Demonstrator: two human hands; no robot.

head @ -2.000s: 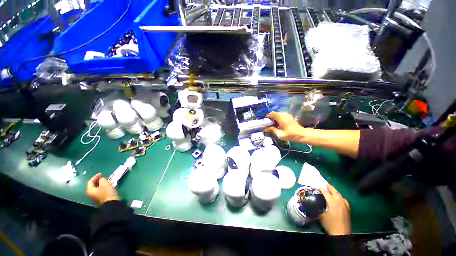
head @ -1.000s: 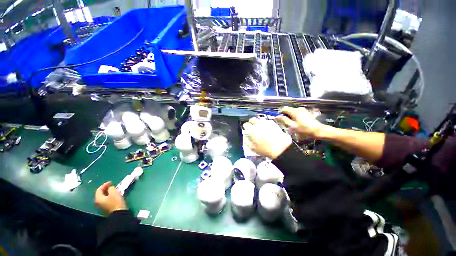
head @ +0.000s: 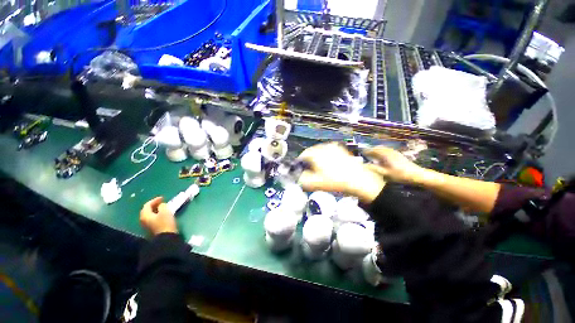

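Note:
My left hand [head: 157, 216] is at the left with curled fingers, at the lower end of a white tube-like part [head: 184, 198] lying on the green mat. Whether it grips the part cannot be told. My right hand [head: 337, 169], black-sleeved and blurred, reaches over the back of the white camera housings [head: 317, 231]. Its fingertips are by a blurred dark and shiny thing; what they hold is unclear. Several housings stand clustered at the centre, some partly hidden by my right sleeve. A camera head with a black face [head: 322, 204] is among them.
Another person's hand [head: 391, 165], in a maroon sleeve, reaches in from the right beside mine. More white housings [head: 195, 136] and circuit boards [head: 205, 170] lie back left, with a looped white cable [head: 144, 153]. A blue bin [head: 195, 75] and roller rack [head: 391, 82] stand behind.
My right hand left the open housing with the black ball at the front right and reached to the back centre, then moved left. The view has shifted. My left hand stays by the tube-like part.

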